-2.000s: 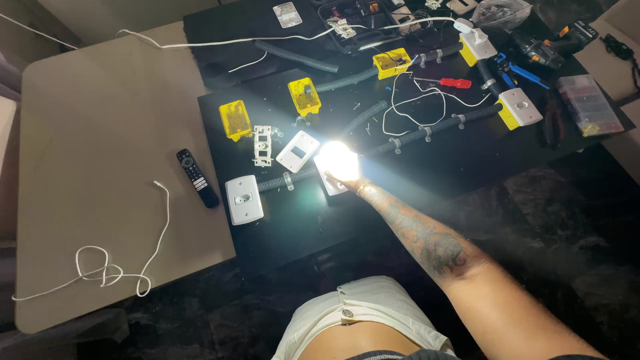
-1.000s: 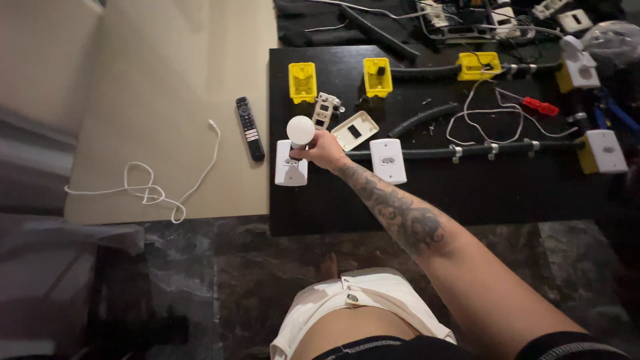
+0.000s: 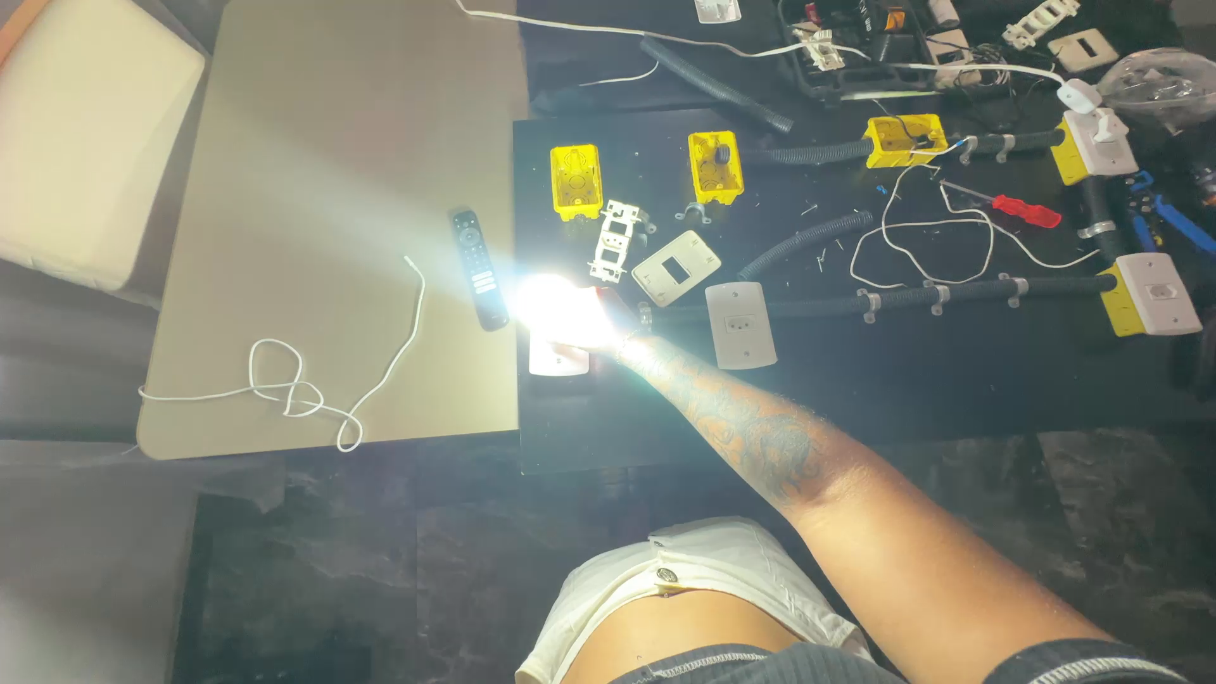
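A brightly lit light bulb (image 3: 560, 309) glows over the white outlet plate (image 3: 559, 359) at the black board's left front. My right hand (image 3: 613, 318) is shut on the bulb; the glare hides most of its fingers and the bulb's base. Right of the hand lies another white outlet plate (image 3: 741, 325). Just behind are a loose cover plate (image 3: 676, 267) and a white mounting frame (image 3: 616, 240). Two yellow electrical boxes (image 3: 577, 180) (image 3: 715, 167) stand farther back. My left hand is out of view.
A remote control (image 3: 479, 270) and a white cable (image 3: 418, 313) lie on the beige table (image 3: 332, 190). Corrugated conduit (image 3: 807, 309) runs right to a boxed outlet (image 3: 1157, 293). A red-handled screwdriver (image 3: 1026, 211), blue-handled tool (image 3: 1183, 223) and white wires lie at the right.
Two seconds ago the lit bulb was over the middle outlet plate. My right hand then moved it left to the left plate, where it looked unlit one second ago; now it shines.
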